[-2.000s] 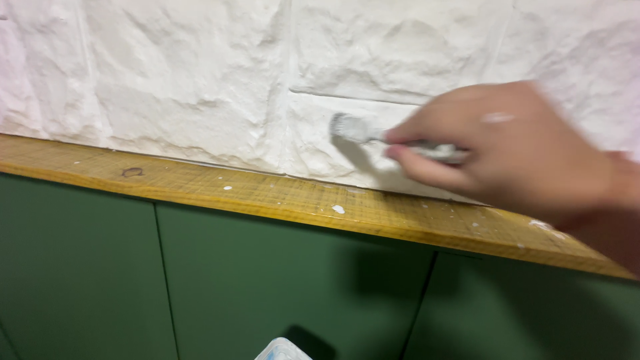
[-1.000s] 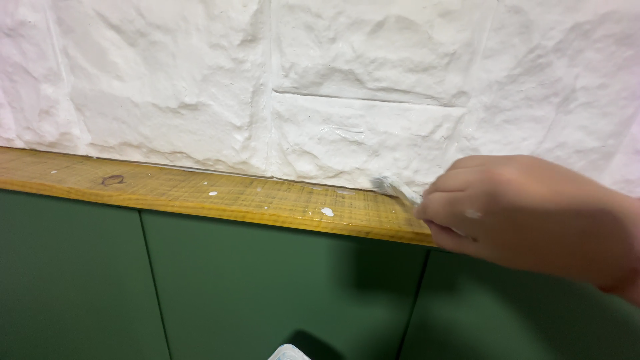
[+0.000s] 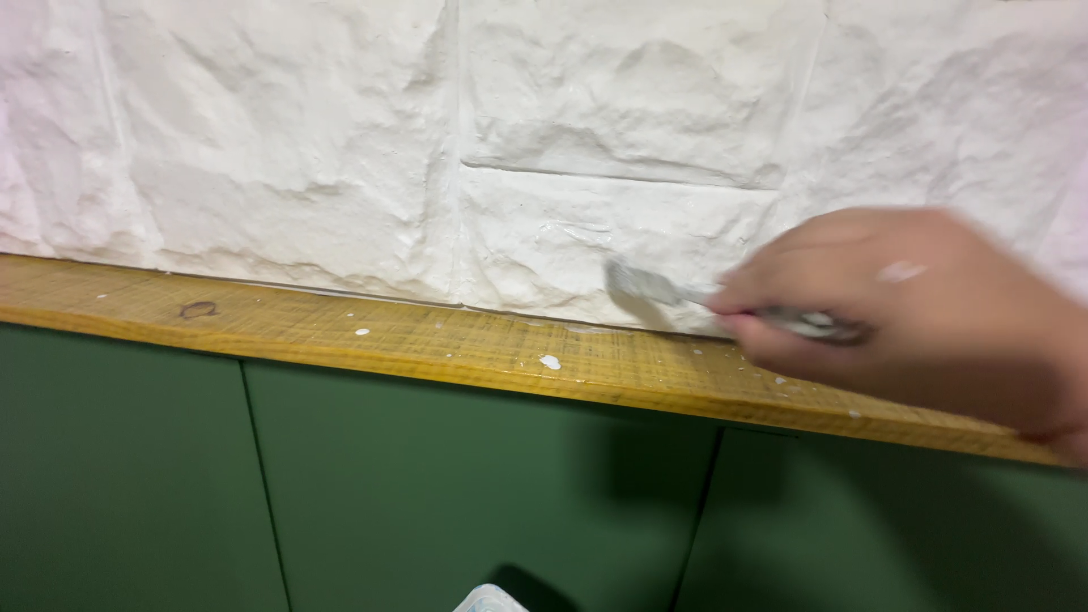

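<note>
My right hand (image 3: 901,314), slightly blurred, grips a small paintbrush (image 3: 650,285) by its paint-smeared handle. The bristles point left and lie at the lower part of a white stone-textured wall (image 3: 280,144), just above a wooden ledge (image 3: 442,344); whether they touch it is hard to tell. A white paint smear marks the back of this hand. Wet-looking streaks show on the wall block left of the brush. My left hand is out of view.
White paint spots (image 3: 551,362) dot the yellowish ledge. Green panels (image 3: 476,476) with dark seams stand below it. The corner of a whitish plastic container (image 3: 490,599) shows at the bottom edge.
Between one second ago and now, the brush has come up from the joint of wall and ledge onto the lower wall block. Its bristles now point left. My right hand still holds it.
</note>
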